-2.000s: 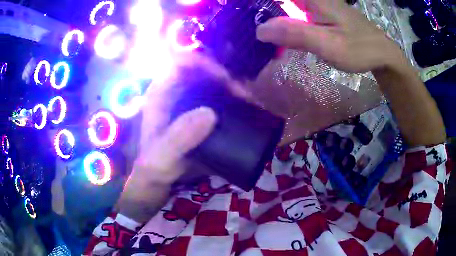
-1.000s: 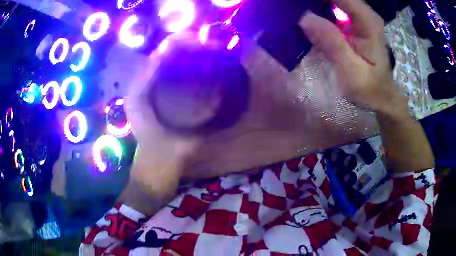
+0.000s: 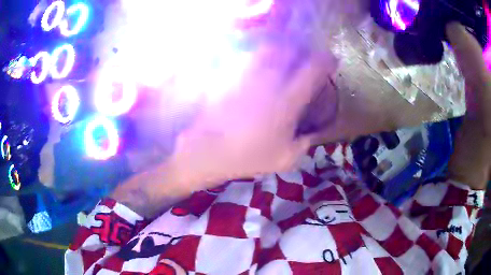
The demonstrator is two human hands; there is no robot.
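Note:
My left hand is blurred and partly washed out by white-pink glare at the centre. A dark, hollow-looking part of a black shell shows at its fingers; the rest of the shell is hidden by hand and glare. My right hand is at the upper right edge, partly cut off, its thumb against dark parts. A black unit with a glowing pink-violet ring is just left of it. I cannot tell whether the right hand grips anything.
Several lit rings stand at left, one blue-white ring nearest. Clear film and sheets lie at right on the tan mat. A blue crate with black parts is below the table's right edge. Green floor shows lower left.
My right hand has moved right, away from the centre. My left hand has moved right, and the shell's round opening no longer faces the camera. The glare at centre has grown.

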